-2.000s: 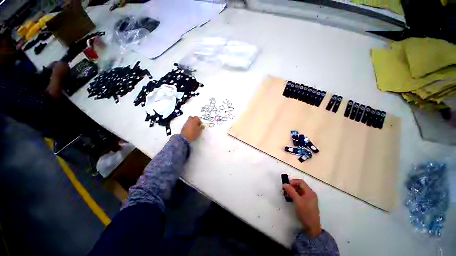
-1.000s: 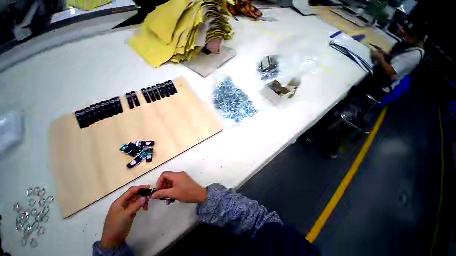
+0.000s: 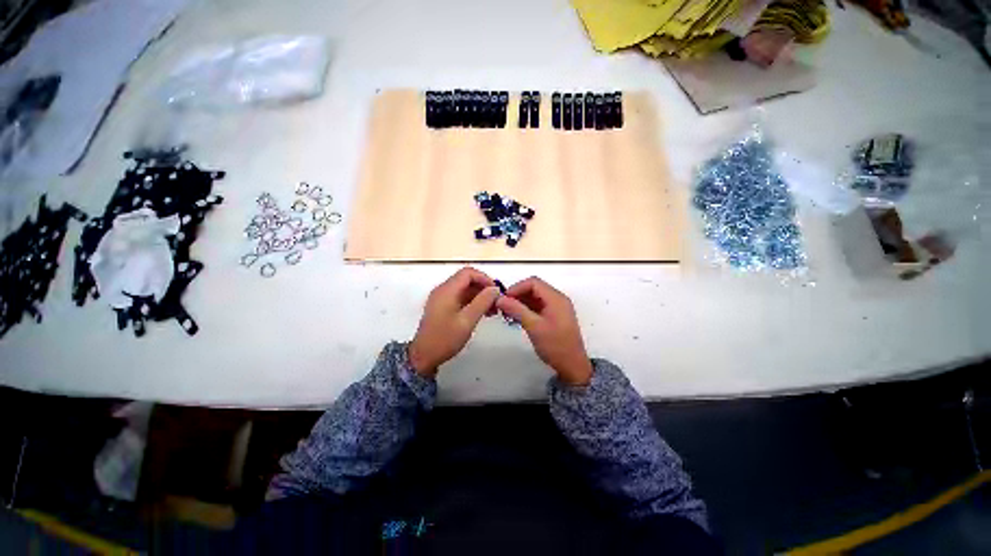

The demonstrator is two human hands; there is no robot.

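Note:
My left hand [image 3: 448, 317] and my right hand [image 3: 547, 324] meet at the fingertips just in front of the tan work board [image 3: 402, 179]. Between them they hold a small black strap tab [image 3: 501, 289], mostly hidden by the fingers. Whether a ring or fitting is on it cannot be told. A small pile of dark tabs with blue-silver fittings [image 3: 503, 218] lies on the board's middle. Black tabs [image 3: 465, 110] stand in a row with gaps along the board's far edge.
Thin metal rings [image 3: 290, 226] lie left of the board. Further left are black tab heaps [image 3: 163, 196], one with white crumpled material [image 3: 135, 258]. At right are a bag of blue-silver fittings [image 3: 750, 206] and an open box [image 3: 878, 237]. Yellow sheets [image 3: 652, 24] lie beyond.
The view has turned back to face the board. My left hand, at the rings two seconds ago, is now against my right hand. Both still hold the tab, as one second ago.

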